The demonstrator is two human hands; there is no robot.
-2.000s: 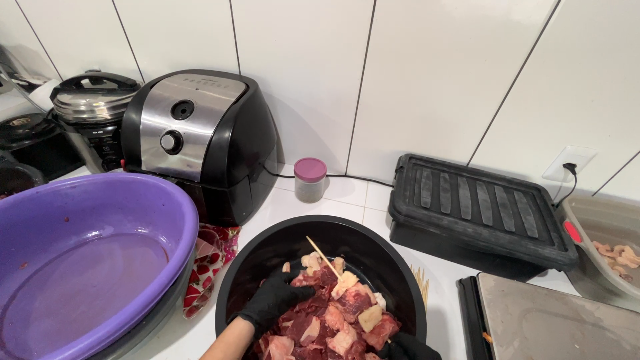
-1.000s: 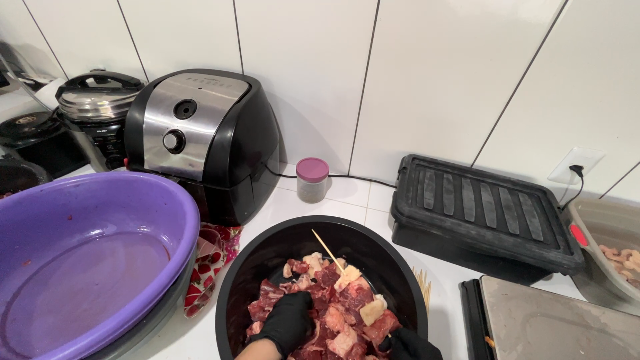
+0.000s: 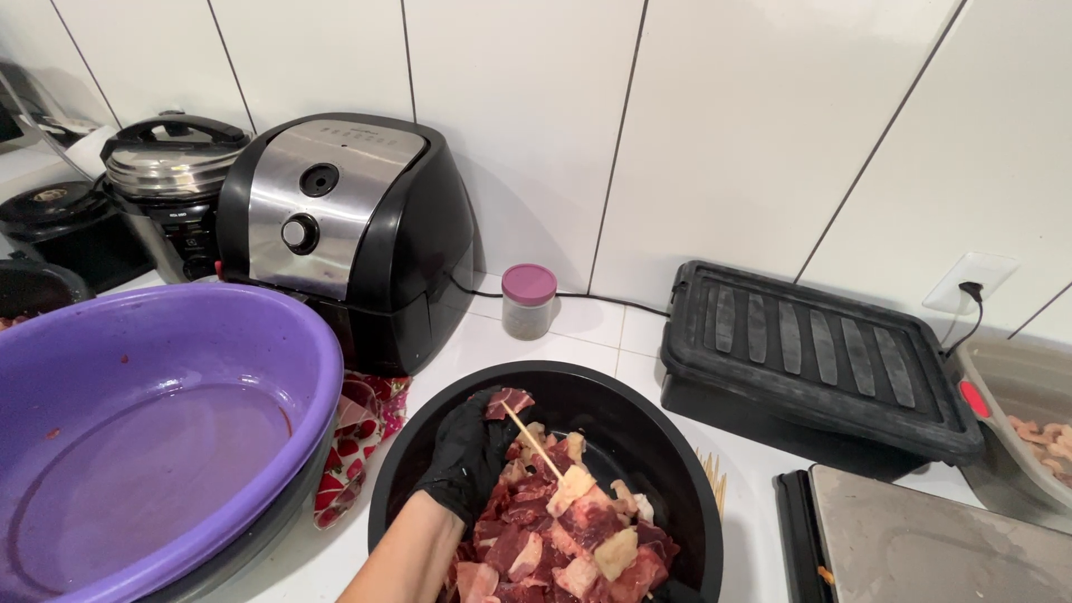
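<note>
My left hand (image 3: 469, 452), in a black glove, holds a piece of raw red meat (image 3: 509, 404) over the left side of a round black bowl (image 3: 712, 502). The tip of a wooden skewer (image 3: 533, 440) meets that piece. Lower on the skewer are a pale chunk of fat (image 3: 573, 489) and more chunks of meat. My right hand (image 3: 677, 593), also black-gloved, shows only in part at the bottom edge, by the skewer's lower end; its fingers are mostly hidden. Cubes of raw meat (image 3: 511, 544) and fat lie in the bowl beneath.
A purple basin (image 3: 322, 352) stands at the left, an air fryer (image 3: 343, 218) and a pressure cooker (image 3: 180, 167) behind it. Behind the bowl is a jar (image 3: 528, 306). To the right are a lidded black box (image 3: 804, 352), more skewers (image 3: 712, 473), a flat metal-topped appliance (image 3: 938, 536) and a tub (image 3: 1005, 452).
My left hand has risen from the meat pile to the skewer's tip, now with a piece of meat in its fingers. My right hand has moved lower, toward the bottom edge.
</note>
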